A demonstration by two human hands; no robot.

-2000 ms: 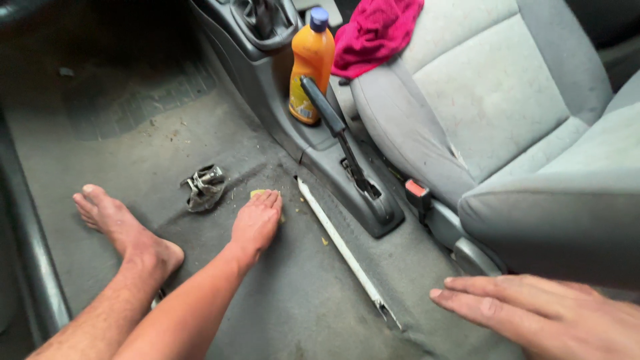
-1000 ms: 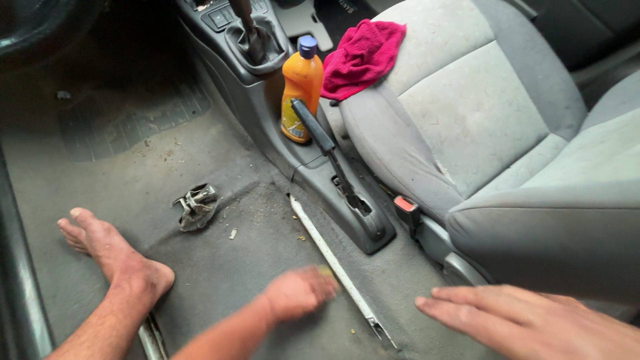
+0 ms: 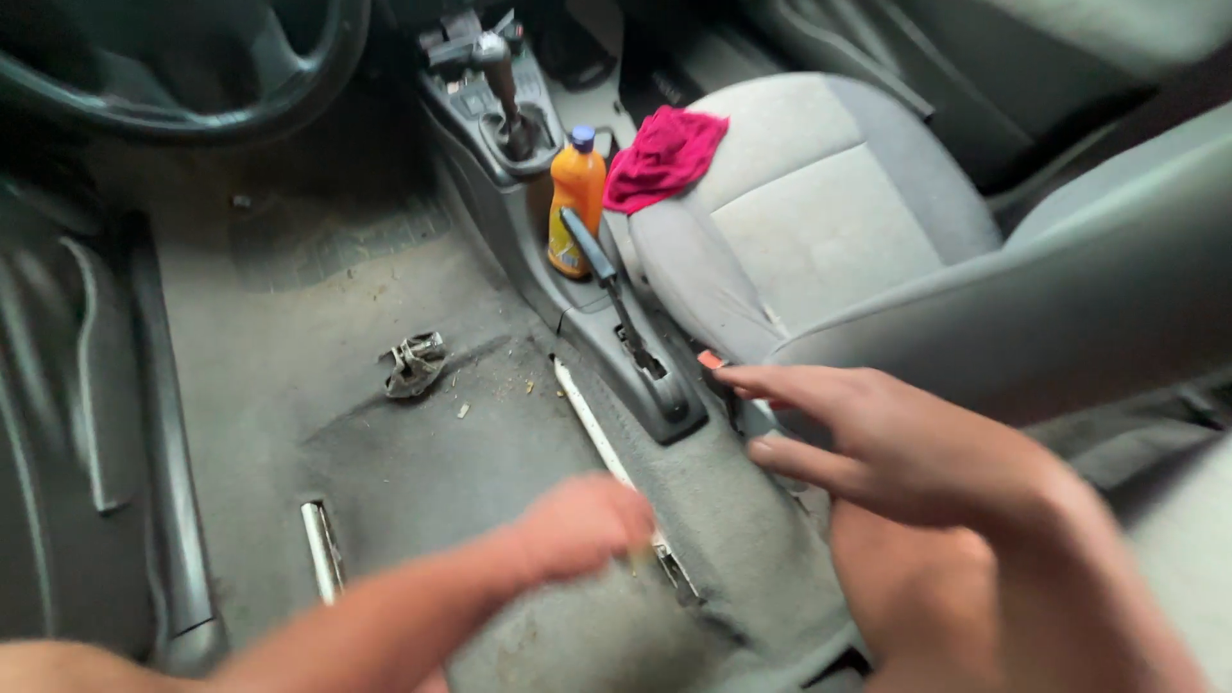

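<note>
My left hand [image 3: 587,525], blurred, is closed around a small yellowish thing [image 3: 638,555] whose kind I cannot tell. It is over the lower part of the white metal seat rail [image 3: 599,433] on the grey carpet. My right hand [image 3: 847,433] holds nothing, its thumb apart from its fingers, near the red seat-belt buckle [image 3: 711,360]. An orange bottle with a blue cap [image 3: 577,183] stands on the centre console behind the handbrake lever [image 3: 589,248]. A crumpled pink cloth [image 3: 667,159] lies on the front edge of the grey passenger seat [image 3: 818,207].
A crumpled dark and whitish piece [image 3: 415,366] lies on the carpet [image 3: 433,500] among crumbs of debris. Another metal rail [image 3: 320,551] is at lower left. The steering wheel [image 3: 241,125] is at upper left, the gear lever [image 3: 499,82] at top centre, the door sill [image 3: 166,414] at left.
My left hand has moved from the carpet left of the white rail to over its lower part. My right hand has risen towards the buckle. The bare foot has left view as the view shifted.
</note>
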